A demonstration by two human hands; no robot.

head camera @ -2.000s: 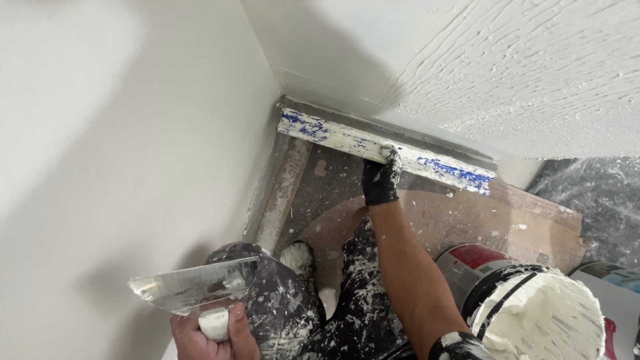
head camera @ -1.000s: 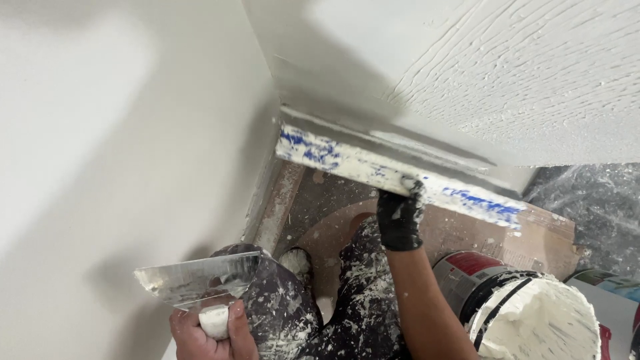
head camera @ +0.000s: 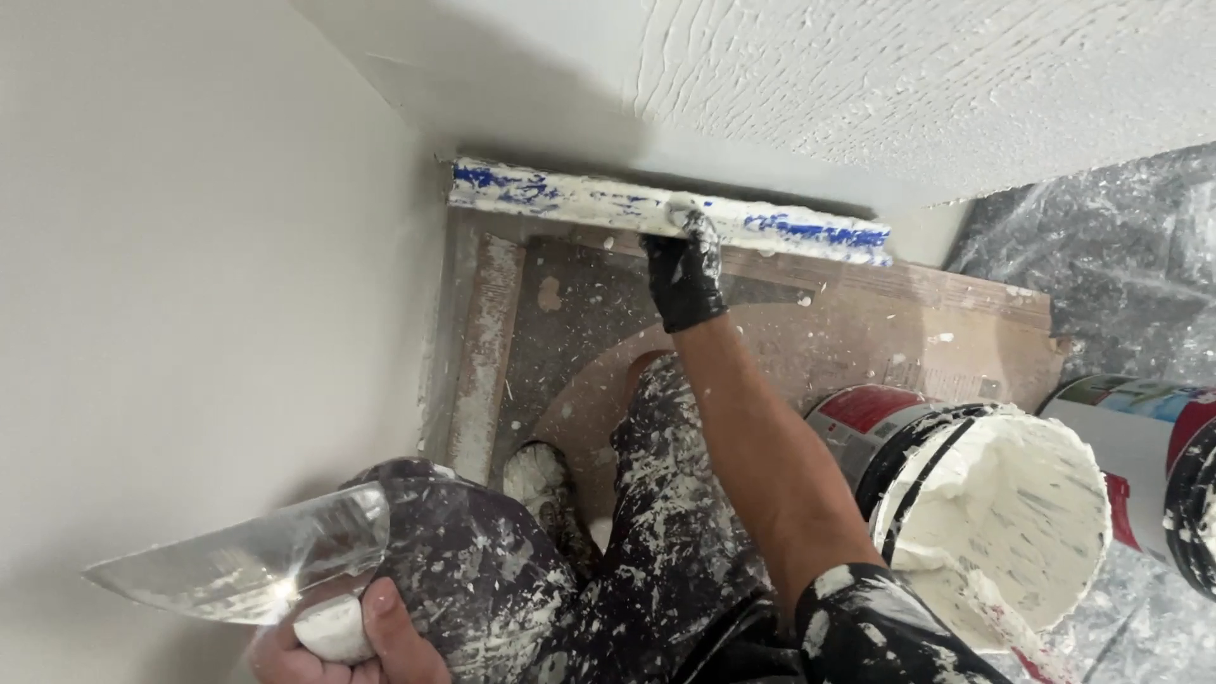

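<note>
My right hand (head camera: 686,271), in a black glove smeared with white compound, grips the middle of a long blue skimming blade (head camera: 608,207) coated in white compound. The blade lies along the bottom of the wall (head camera: 570,114), one end at the corner. My bare left hand (head camera: 351,636), at the lower left, is closed around the white-smeared handle of a wide metal taping knife (head camera: 256,556). That knife points up and left beside my left knee.
An open bucket of white joint compound (head camera: 997,513) stands at my right, with a second bucket (head camera: 1111,456) beyond it. Cardboard (head camera: 836,332) and plastic sheeting (head camera: 1121,237) cover the floor. A smooth wall (head camera: 190,285) rises at left; textured compound (head camera: 902,76) marks the surface at upper right.
My right hand and the skimming blade shifted down and right, then back up against the bottom of the wall. My left hand keeps hold of the taping knife.
</note>
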